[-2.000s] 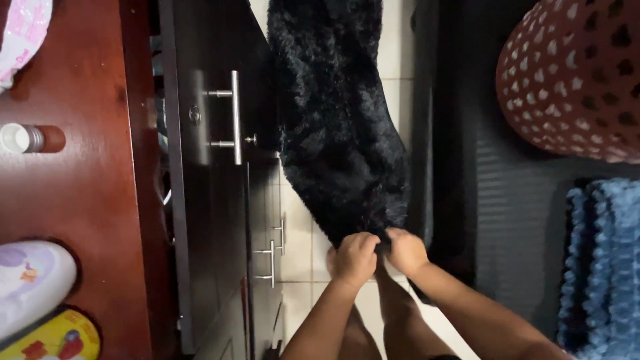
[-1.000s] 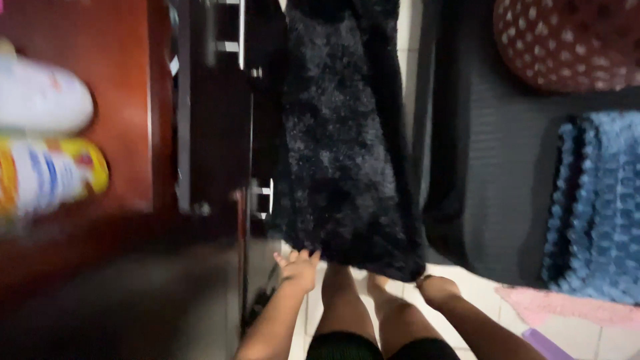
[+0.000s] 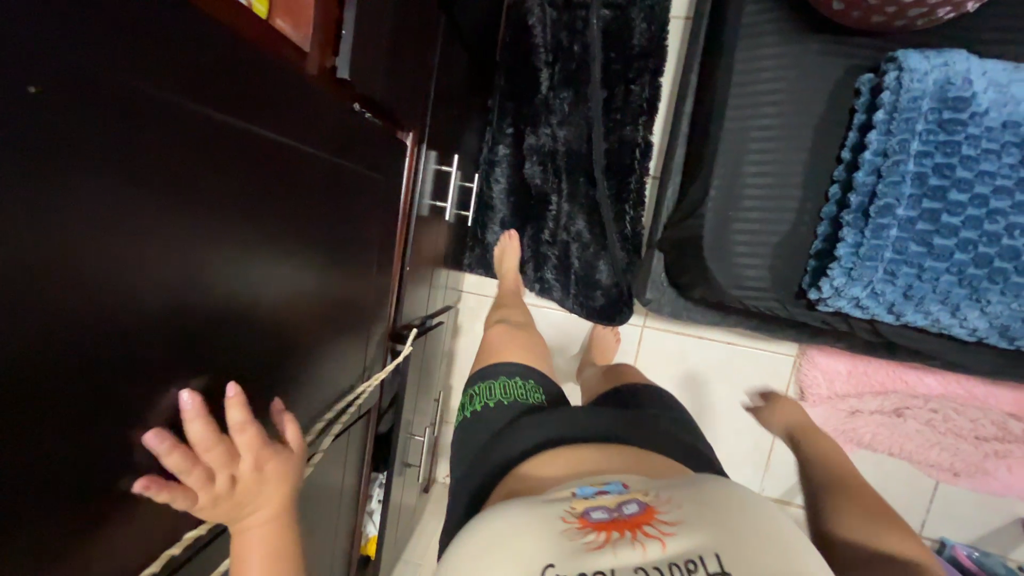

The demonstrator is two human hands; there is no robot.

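Note:
A black shaggy rug (image 3: pixel 572 152) lies lengthwise on the tiled floor between dark cabinets and a black-covered bed. One bare foot (image 3: pixel 508 256) rests on its near left part, and the other is just below its near edge. My left hand (image 3: pixel 228 456), fingers spread, is against or just above a dark wooden surface (image 3: pixel 200 264); whether it touches cannot be told. Nothing is in it. My right hand (image 3: pixel 776 412) hangs over the white tiles, blurred, apart from the rug, with no object visible in it.
Metal-handled cabinet doors (image 3: pixel 456 192) line the rug's left side. Twisted cords (image 3: pixel 360 392) cross near my left hand. A folded blue blanket (image 3: pixel 936 192) and a patterned basket (image 3: pixel 896 10) rest on the bed (image 3: pixel 760 144). A pink fluffy rug (image 3: pixel 912 416) lies at the right.
Both hands were at the rug's near end two seconds ago; they have let go and moved apart. The rug is spread wider. A foot now stands on it. The view has shifted toward my body.

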